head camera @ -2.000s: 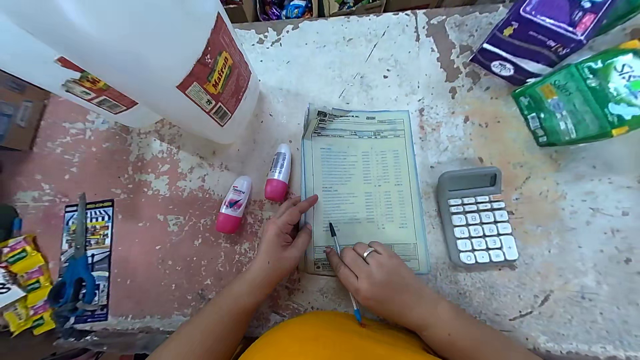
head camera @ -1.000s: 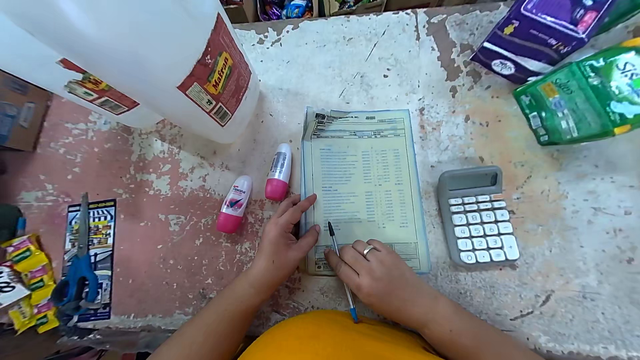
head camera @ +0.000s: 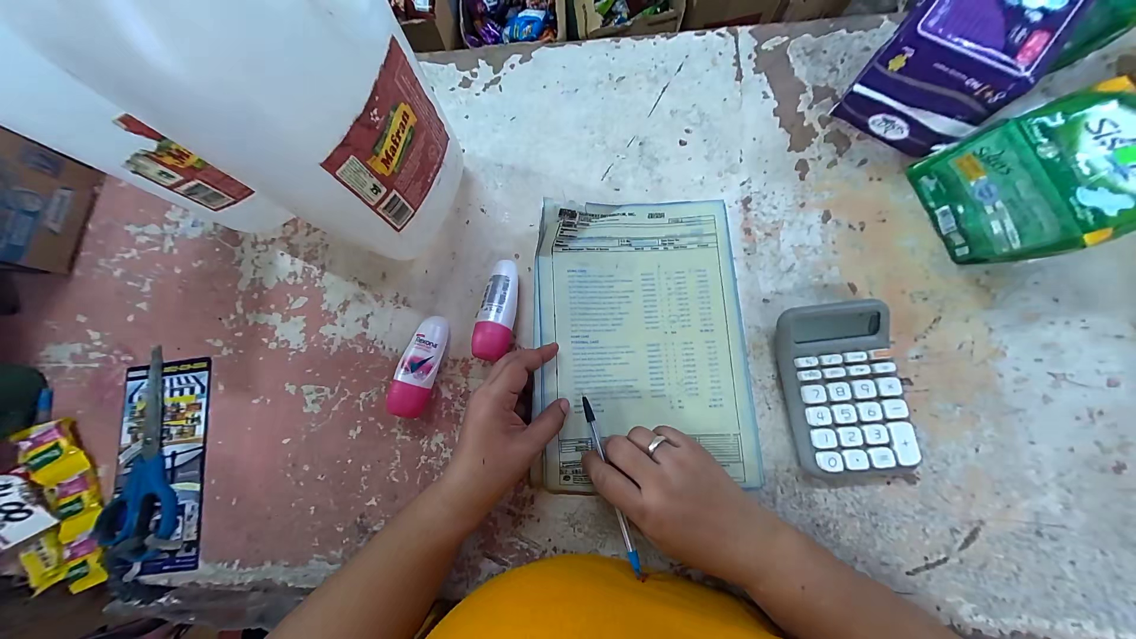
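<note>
A stack of yellow and blue printed forms [head camera: 648, 355] lies on the worn painted tabletop. My left hand [head camera: 506, 426] rests at its left edge, thumb and index finger spread on the paper, holding nothing. Over the lower part of the sheets, my right hand [head camera: 666, 488] lies with fingers curled against a ballpoint pen [head camera: 626, 532] with a blue cap on its rear end; the tip points up the page. Two pink-and-white roll-on deodorants [head camera: 419, 366] [head camera: 495, 311] are up and left of my left hand. A grey calculator [head camera: 785, 390] sits right of the forms.
Large white plastic jugs [head camera: 311, 115] stand at the upper left. Blue-handled scissors [head camera: 146, 479] lie on a printed card at the left, beside yellow sachets [head camera: 67, 497]. A purple package [head camera: 941, 80] and a green package [head camera: 1029, 177] are at the upper right. Boxes of goods line the far edge.
</note>
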